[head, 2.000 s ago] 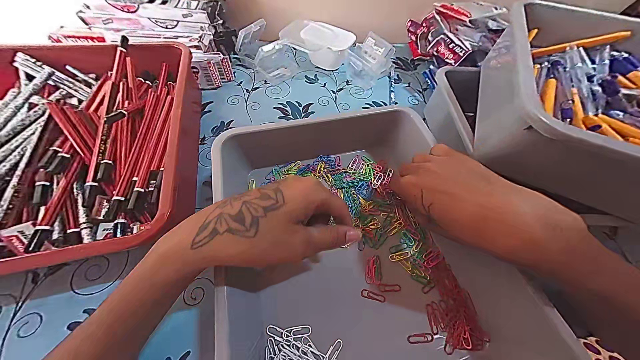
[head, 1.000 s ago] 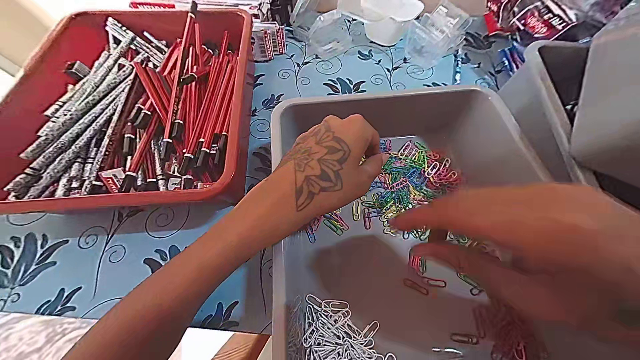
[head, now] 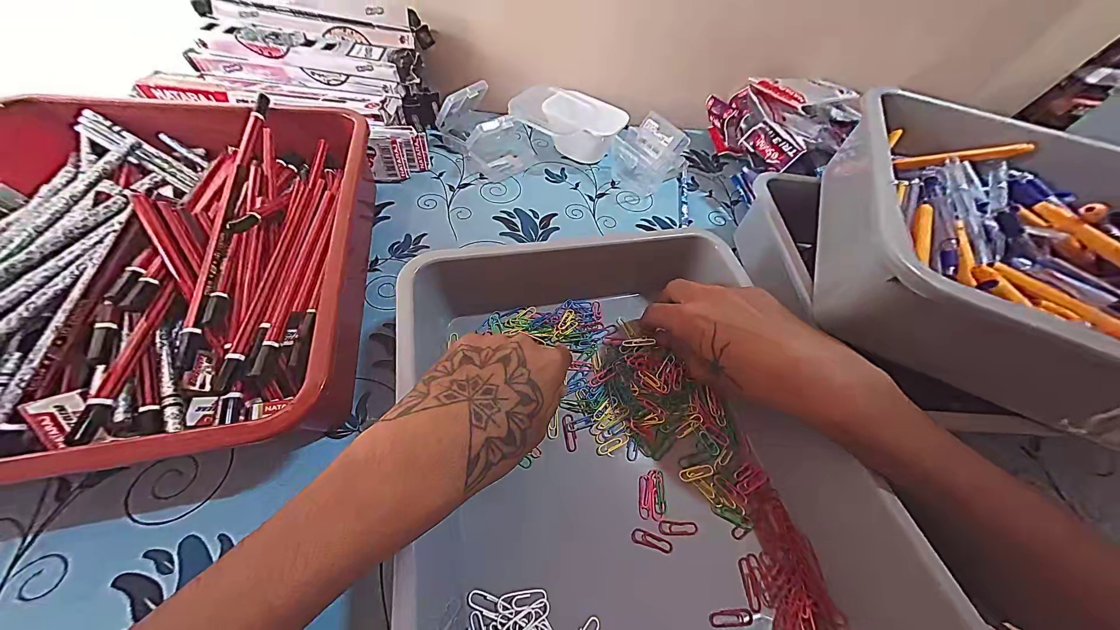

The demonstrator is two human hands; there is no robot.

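A grey plastic tray [head: 560, 262] holds a spread of mixed coloured paper clips [head: 647, 385]. Red paper clips [head: 787, 560] form a heap at its lower right, and white paper clips [head: 512, 608] lie at the near left. My left hand [head: 503, 385], back up with a tattoo, rests over the left part of the coloured clips; its fingertips are hidden behind the hand. My right hand [head: 726, 337] is at the right edge of the same clips, fingers bent down among them; whether a clip is between them cannot be told.
A red tray [head: 346, 289] of pencils stands at left. At right are a grey bin [head: 927, 297] of pens and a smaller grey container [head: 774, 236]. Behind lie stacked pencil boxes [head: 306, 52], clear plastic cases [head: 499, 144], a white plastic container [head: 577, 122] and crumpled packets [head: 779, 122].
My right hand has moved from over the near right of the tray to the far right of the coloured clips. The view has shifted.
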